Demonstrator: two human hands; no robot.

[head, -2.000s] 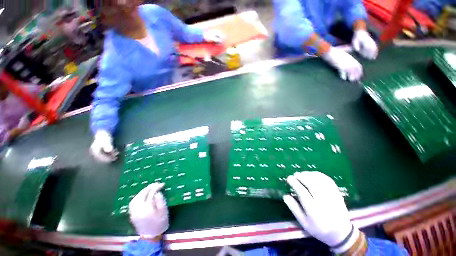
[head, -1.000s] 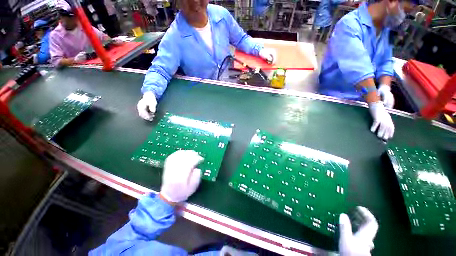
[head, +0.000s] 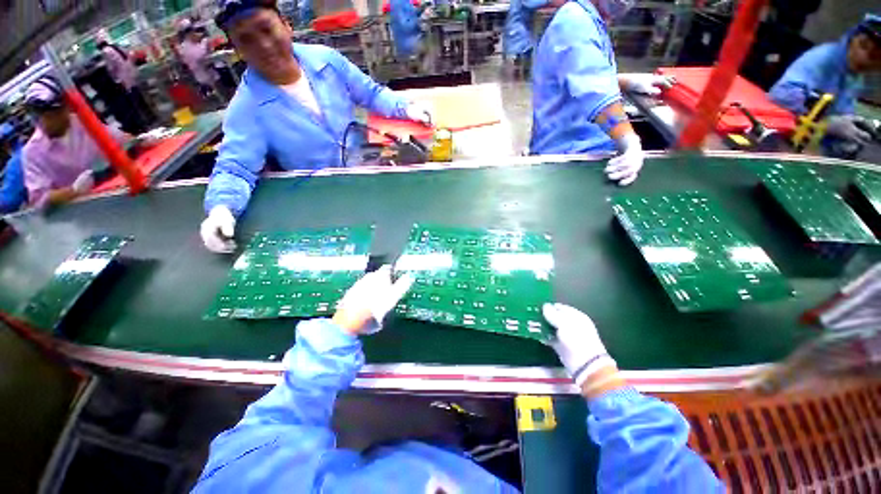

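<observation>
A green circuit board (head: 473, 280) with rows of small white marks is in front of me over the dark green conveyor belt (head: 464, 198). My left hand (head: 375, 297), in a white glove, has its fingers at the board's left edge. My right hand (head: 576, 338), also gloved, grips its lower right corner. The two hands hold the board between them. A second circuit board (head: 295, 275) lies just left of it, close to my left hand. Whether the held board touches the belt cannot be told.
More boards lie on the belt, one at far left (head: 77, 275) and several at right (head: 697, 246). A pale edge rail (head: 444, 377) runs nearest me. A slotted orange-brown rack (head: 792, 434) is at lower right. Co-workers in blue stand opposite, one gloved hand (head: 219, 230) over the belt.
My left hand has moved from above the left board to the left edge of the right one. My right hand now holds that board's corner. The view has shifted.
</observation>
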